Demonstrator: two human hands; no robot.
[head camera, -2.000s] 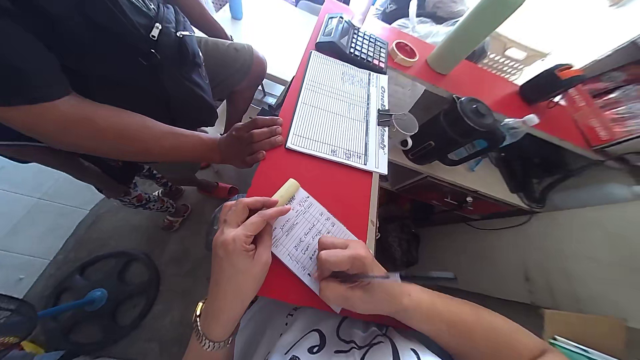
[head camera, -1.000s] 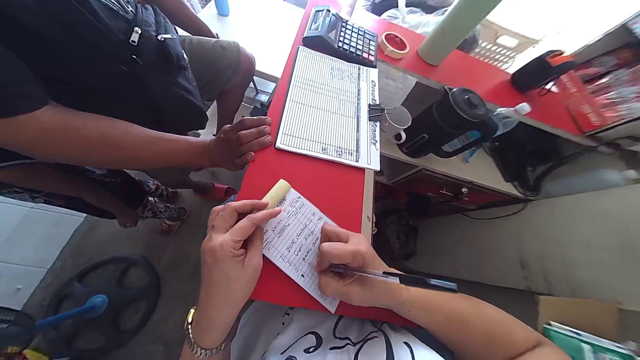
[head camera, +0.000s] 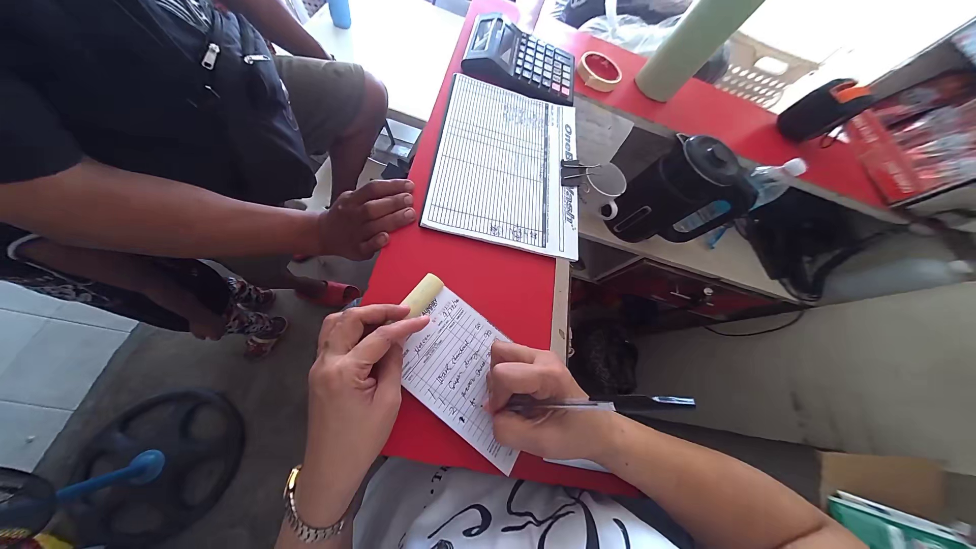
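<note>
A receipt pad (head camera: 450, 370) with handwritten lines lies tilted on the red counter (head camera: 488, 282), its yellow top pages folded back. My left hand (head camera: 362, 374), with a metal watch (head camera: 305, 507) on the wrist, rests on the pad's upper left edge, thumb and forefinger by the fold. In my right hand (head camera: 537, 404) is a pen (head camera: 602, 404), and that hand lies on the pad's lower right part; the pen's tip is hidden by my fingers. Farther up the counter lies a ruled form sheet (head camera: 496, 164) on a clipboard, with a binder clip (head camera: 576, 173) at its right edge.
Another person's hand (head camera: 370, 219) rests on the counter's left edge. A calculator (head camera: 526, 61), a tape roll (head camera: 600, 71) and a green cylinder (head camera: 694, 46) stand at the far end. Right of the counter are a mug (head camera: 606, 183), a black electric kettle (head camera: 679, 191) and a plastic bottle (head camera: 770, 183).
The pen in my right hand has changed its tilt slightly. My left hand stays at the pad, and the other person's hand remains at the counter's edge.
</note>
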